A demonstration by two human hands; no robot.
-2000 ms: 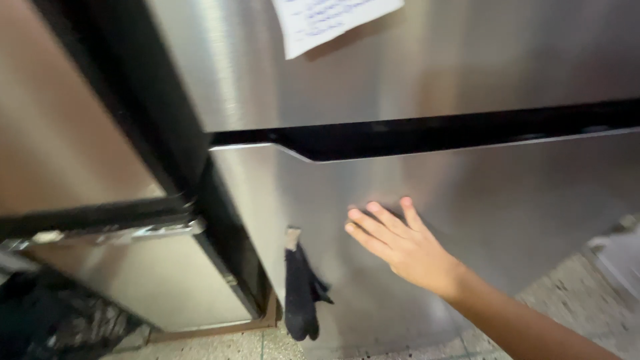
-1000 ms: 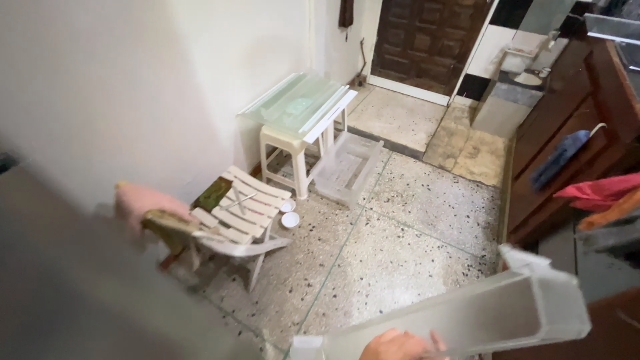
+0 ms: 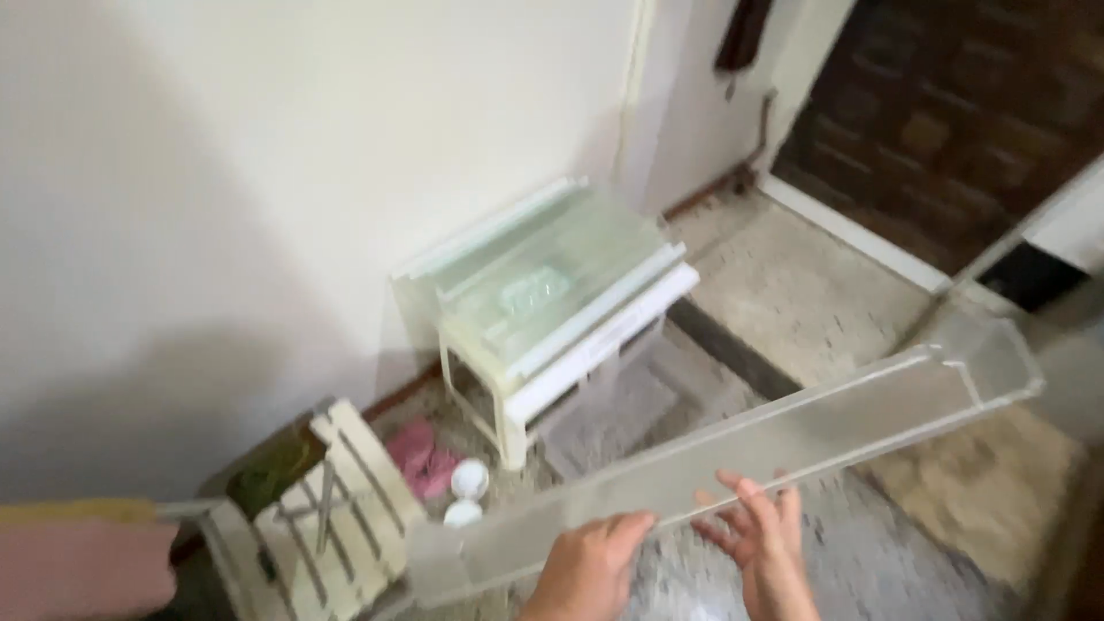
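Note:
A long translucent plastic refrigerator door bin (image 3: 690,448) slants across the lower right of the head view. My left hand (image 3: 595,556) grips its near lower edge, thumb on the rim. My right hand (image 3: 763,526) is just right of it, fingers spread at the bin's underside, partly seen through the plastic; whether it bears weight is unclear. Beyond the bin, framed glass shelves (image 3: 552,285) lie on a white plastic stool (image 3: 513,431) against the wall.
A slatted folding chair (image 3: 345,517) stands lower left, with a pink cloth (image 3: 423,457) and white bowls (image 3: 470,479) beside it. A clear tray (image 3: 621,401) lies on the floor by the stool. A dark wooden door (image 3: 957,112) is upper right, a pink and yellow cloth (image 3: 86,556) lower left.
The view has swung from the refrigerator to the stool and chair. A second ago one hand was at the door bin; now both are at it, and it sits farther into view.

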